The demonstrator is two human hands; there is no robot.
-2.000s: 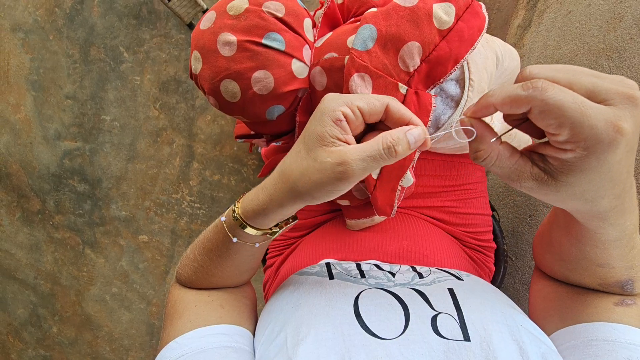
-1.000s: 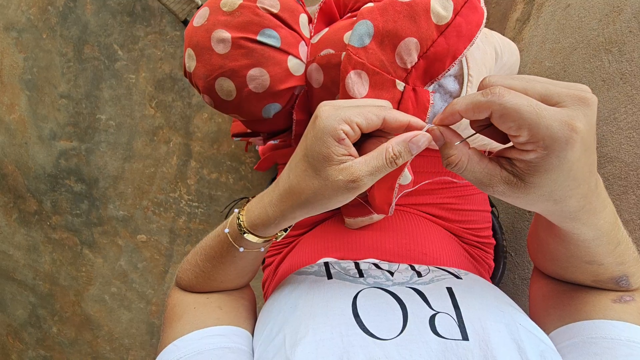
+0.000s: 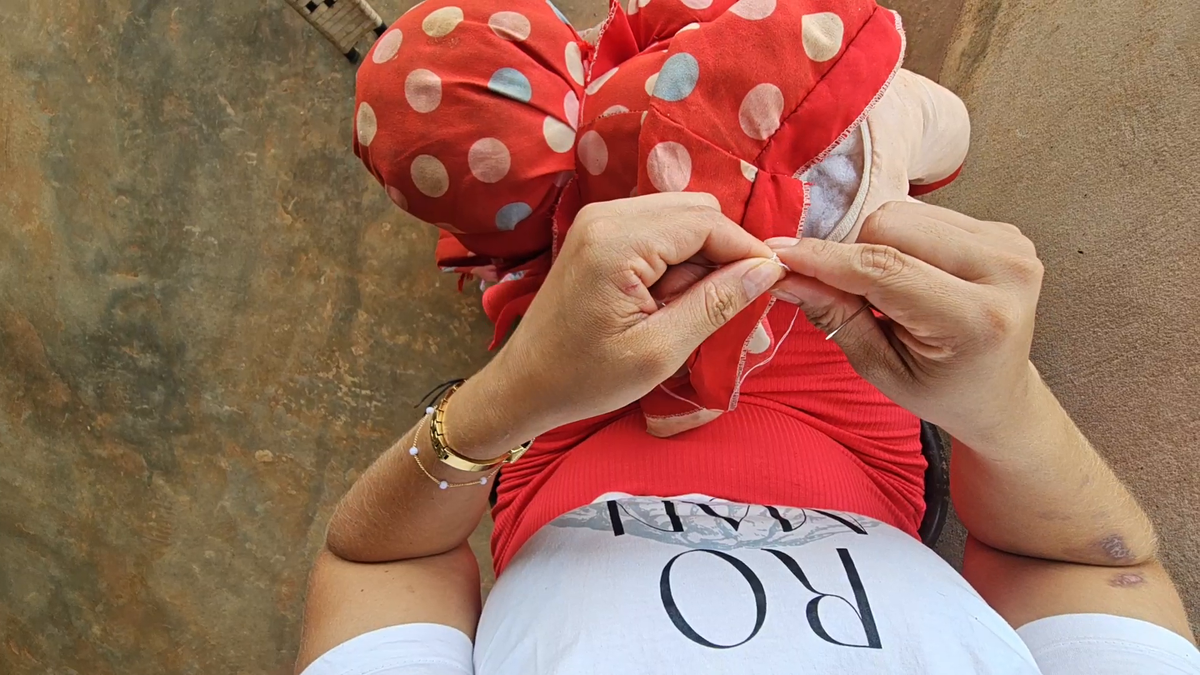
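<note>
White thread [image 3: 771, 352] is pinched between thumb and forefinger of my left hand [image 3: 656, 291], and its loose strand hangs down over the red cloth. Fingertips of my right hand [image 3: 923, 305] meet the left ones at the thread. A thin metal needle [image 3: 848, 320] sticks out below the right fingers, its other end hidden in the hand. On my lap lies a stuffed piece of red polka-dot fabric [image 3: 459, 122] with overlocked edges. Beside its open edge, white stuffing [image 3: 832, 187] shows within a beige cloth part [image 3: 914, 131].
A red ribbed garment [image 3: 712, 459] covers my lap beneath the work. Mottled brown floor [image 3: 187, 328] spreads on the left, and a rough tan surface [image 3: 1097, 187] is at the right. A woven object [image 3: 336, 21] stands at the top left.
The small thread loop between my hands two seconds ago has been drawn tight. My right hand has moved left, so that the fingertips of both hands now meet.
</note>
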